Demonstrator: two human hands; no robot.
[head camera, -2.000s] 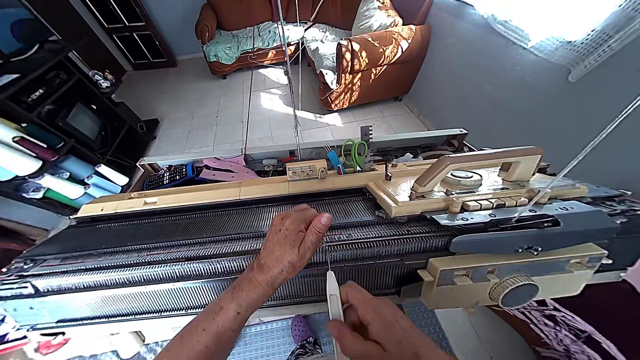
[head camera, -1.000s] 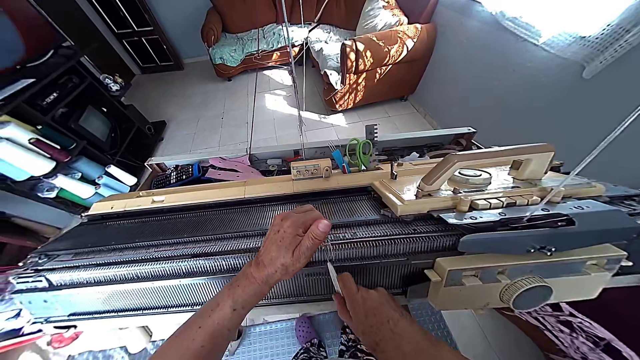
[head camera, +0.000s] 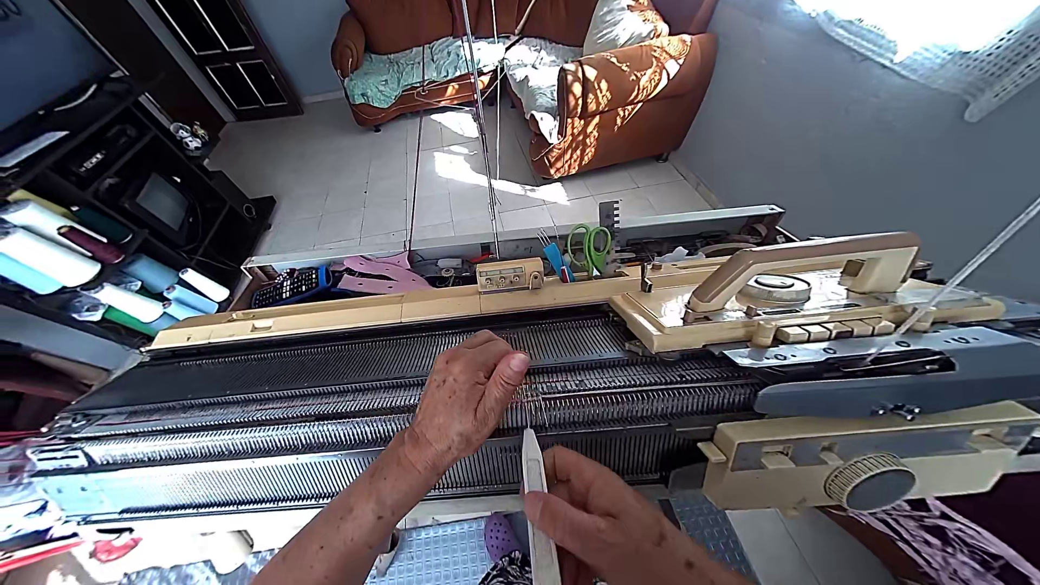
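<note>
A knitting machine with two needle beds (head camera: 325, 361) spans the view from left to right. Over its middle lies my left hand (head camera: 471, 394), fingers curled down at the needles and thumb raised; whether it pinches anything there is hidden. My right hand (head camera: 597, 508), nearer the front edge, grips a white-handled tool (head camera: 538, 496). The tool's thin metal tip reaches the needles just right of my left hand. The main carriage (head camera: 812, 301), with a beige handle and a dial, rests on the right of the beds, joined to a front carriage (head camera: 861, 463) with a round knob.
Behind the beds, green-handled scissors (head camera: 589, 248), a blue-handled tool (head camera: 557, 260) and a row counter (head camera: 510, 276) stand along the rear rail. Yarn cones (head camera: 130, 301) fill the left side. A taut yarn (head camera: 959, 280) runs down to the carriage. A brown sofa (head camera: 626, 93) stands beyond.
My right hand and the white-handled tool have shifted slightly, the handle's angle changing between frames. My left hand has stayed over the same part of the needles. The carriages have not moved along the beds.
</note>
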